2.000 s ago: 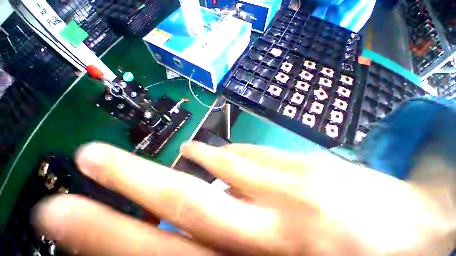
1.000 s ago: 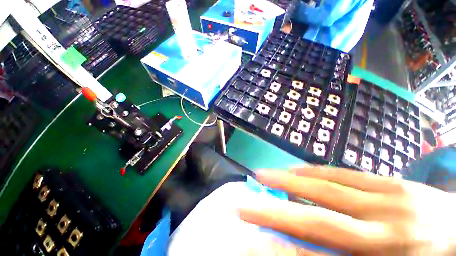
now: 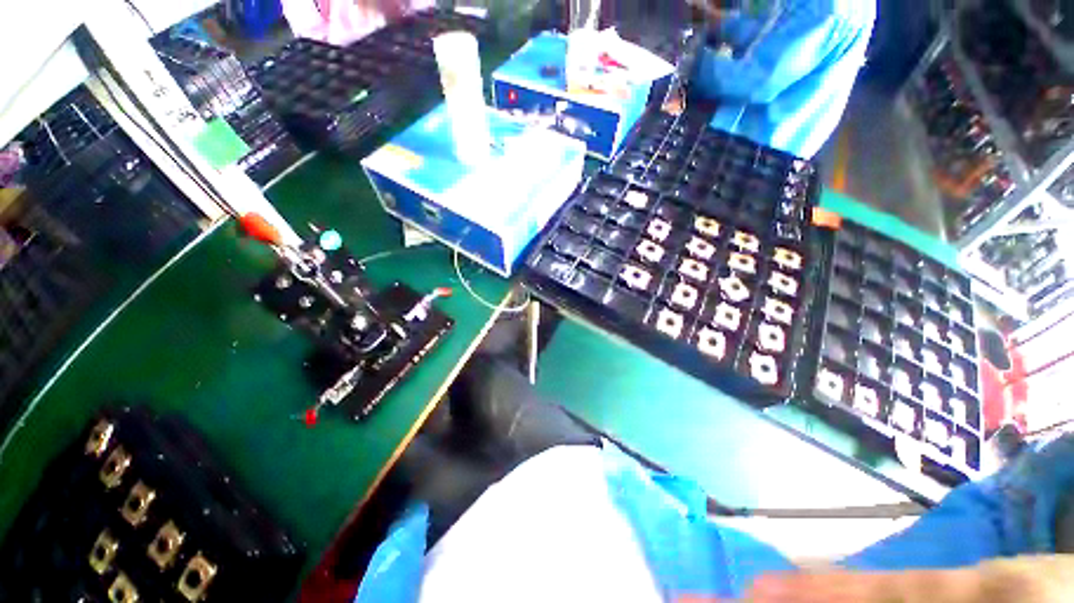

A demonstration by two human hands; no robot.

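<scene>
My right hand (image 3: 919,585) is a pale blur cut off by the bottom right edge; its fingers and anything in it cannot be made out. My left hand is not in view. The black clamp fixture (image 3: 353,318) with an orange-red handle (image 3: 258,229) stands on the green bench. A black tray (image 3: 671,265) at centre right holds several gold square parts with dark round centres. A second tray (image 3: 872,318) to its right has parts along its near side. A tray stack (image 3: 224,507) at lower left also holds gold square parts.
A blue box (image 3: 471,194) with a clear cylinder (image 3: 462,88) stands behind the fixture; another blue box (image 3: 577,100) is behind it. A thin pale cable (image 3: 477,295) loops beside the front box. A person in blue (image 3: 789,71) is at the back. Dark trays (image 3: 342,88) stand at back left.
My right hand has moved down and right, from across the lower picture to the bottom right edge. The camera view has shifted, showing more of the right tray.
</scene>
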